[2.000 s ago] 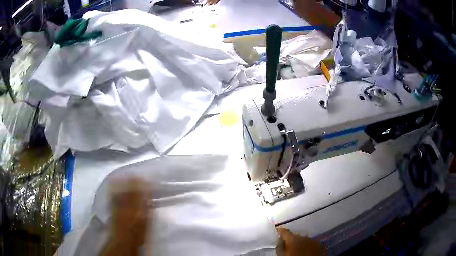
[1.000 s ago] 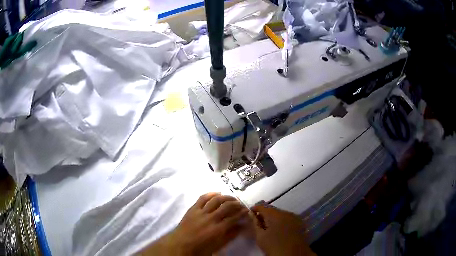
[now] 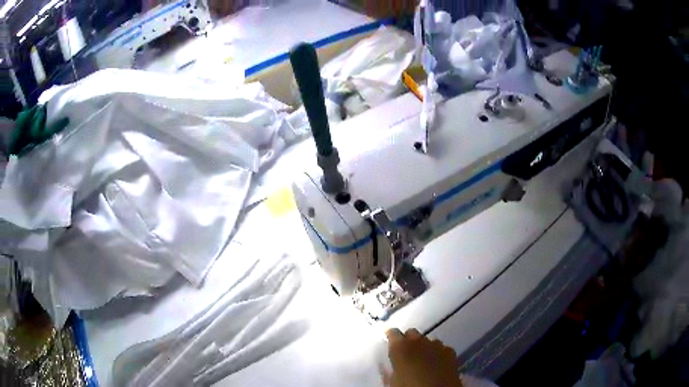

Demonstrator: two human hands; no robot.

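A white garment piece [image 3: 219, 332] lies in folds on the machine table, left of and in front of the needle area, its right part washed out by the lamp's glare. My right hand [image 3: 421, 361] is at the bottom edge, just below the presser foot [image 3: 387, 296]. Its fingers are curled on the cloth's right edge; the fingertips are partly hidden. The cloth edge is a little in front of the foot, not visibly under it. My left hand is not in view. The white sewing machine [image 3: 453, 174] with a blue stripe stands right of centre.
A large heap of white cloth [image 3: 143, 181] with a dark green part [image 3: 34, 130] lies at left. A dark green rod [image 3: 311, 102] stands on the machine head. Black-handled scissors [image 3: 606, 193] lie at right. Crumpled scraps [image 3: 483, 45] are behind the machine.
The view has shifted. Both hands were together in front of the foot; now only my right hand shows, lower in the picture, and my left hand has gone out of view.
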